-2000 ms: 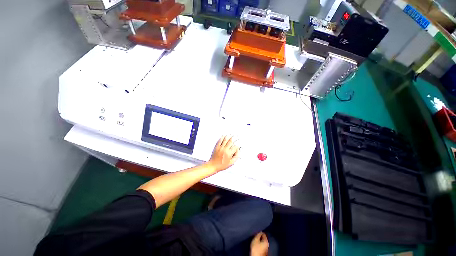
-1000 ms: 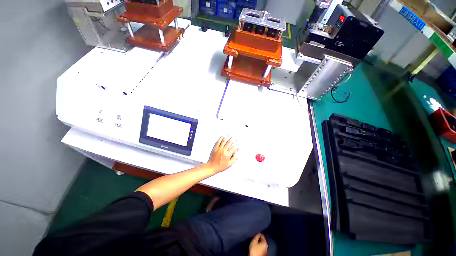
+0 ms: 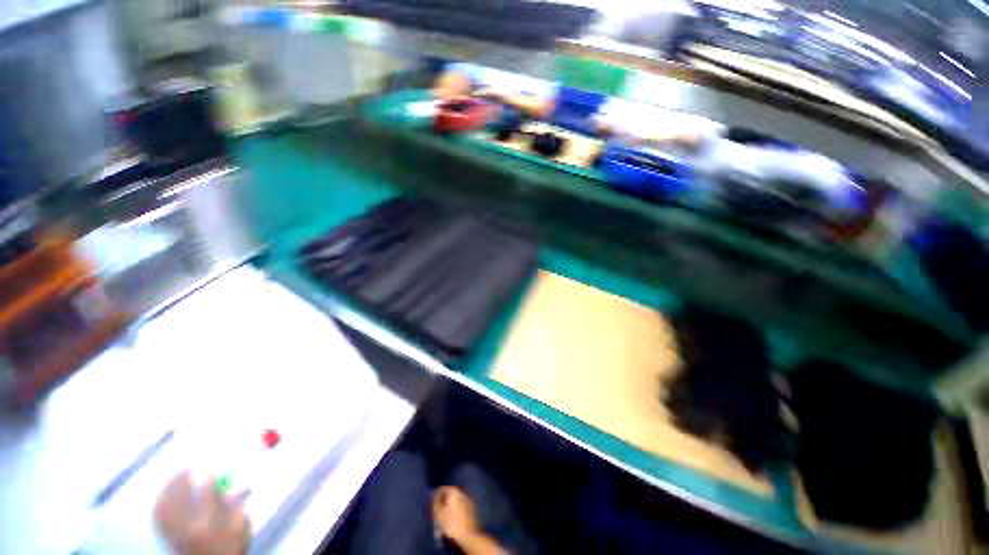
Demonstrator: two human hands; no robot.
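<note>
The whole view is blurred. My left hand [image 3: 203, 520] is low at the left on the white machine top [image 3: 233, 369], beside a small green button [image 3: 225, 483]. It appears flat with nothing in it. A red emergency stop [image 3: 271, 438] is to the right of and above the hand. My right hand [image 3: 456, 516] rests low over my lap at the bottom centre; whether its fingers are closed is unclear.
An orange fixture [image 3: 43, 287] is at the left edge. On the green bench are a black blister tray [image 3: 434, 266], a tan cardboard sheet [image 3: 586, 352], dark piled housings [image 3: 724, 379] and another black mass [image 3: 862, 444]. Blue [image 3: 645, 171] and red bins [image 3: 464, 115] stand behind.
The view has swung right, so the machine and my left hand sit further left. The cardboard and dark piles have come into view. The touchscreen is out of view. A green button now shows beside my left hand.
</note>
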